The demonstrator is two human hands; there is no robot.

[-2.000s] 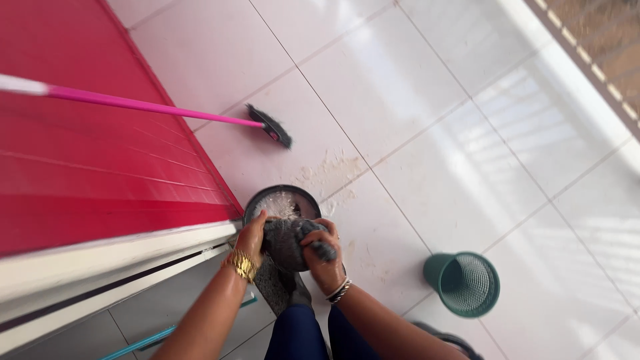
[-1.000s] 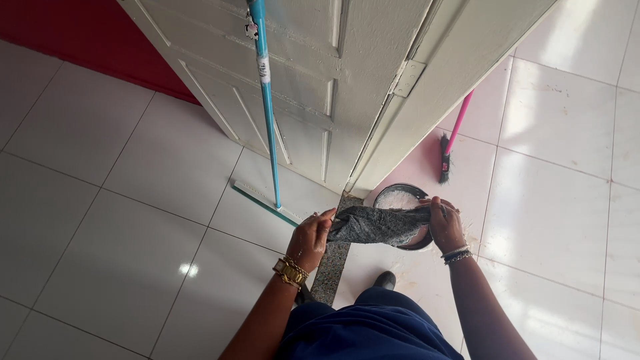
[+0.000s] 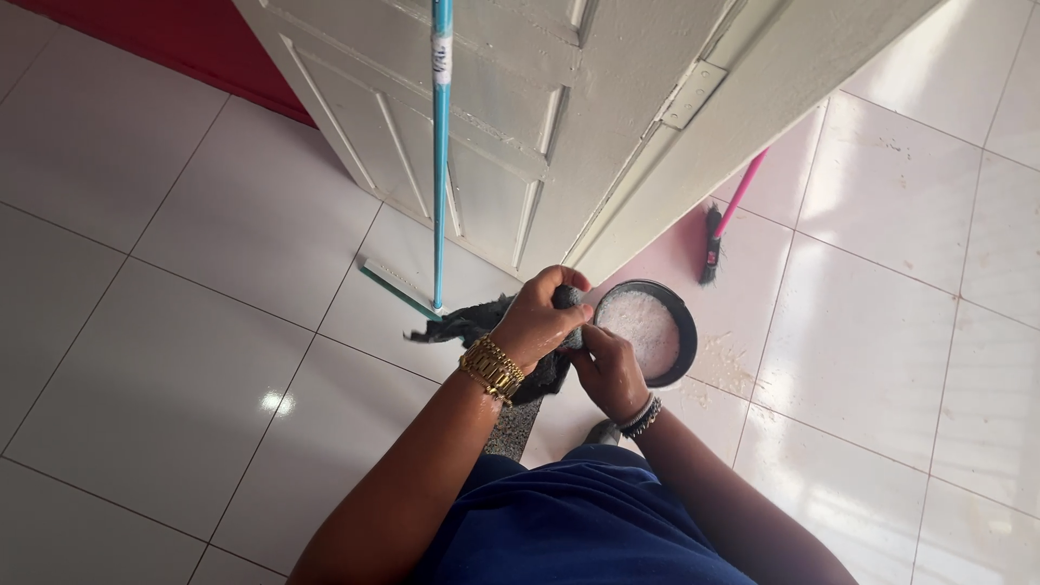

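Observation:
A dark grey wet-looking cloth (image 3: 479,318) is bunched between my two hands, its loose end hanging out to the left over the squeegee's foot. My left hand (image 3: 542,315), with a gold watch at the wrist, grips the bunched part from above. Just below and to the right, my right hand (image 3: 609,367) closes on the same cloth. A black bucket (image 3: 689,341) holding foamy, whitish water stands on the floor directly right of my hands.
A floor squeegee with a blue handle (image 3: 441,179) stands before a white panelled door (image 3: 487,122). Beyond the door frame (image 3: 780,89), a pink-handled broom (image 3: 712,244) has its bristles on the tiles. Wet spots (image 3: 723,366) mark the floor right of the bucket. A granite threshold (image 3: 513,426) lies below my hands.
The cloth was stretched between my hands a second ago; now my hands are close together and the cloth is bunched, left of the bucket. The view has swung since two seconds ago.

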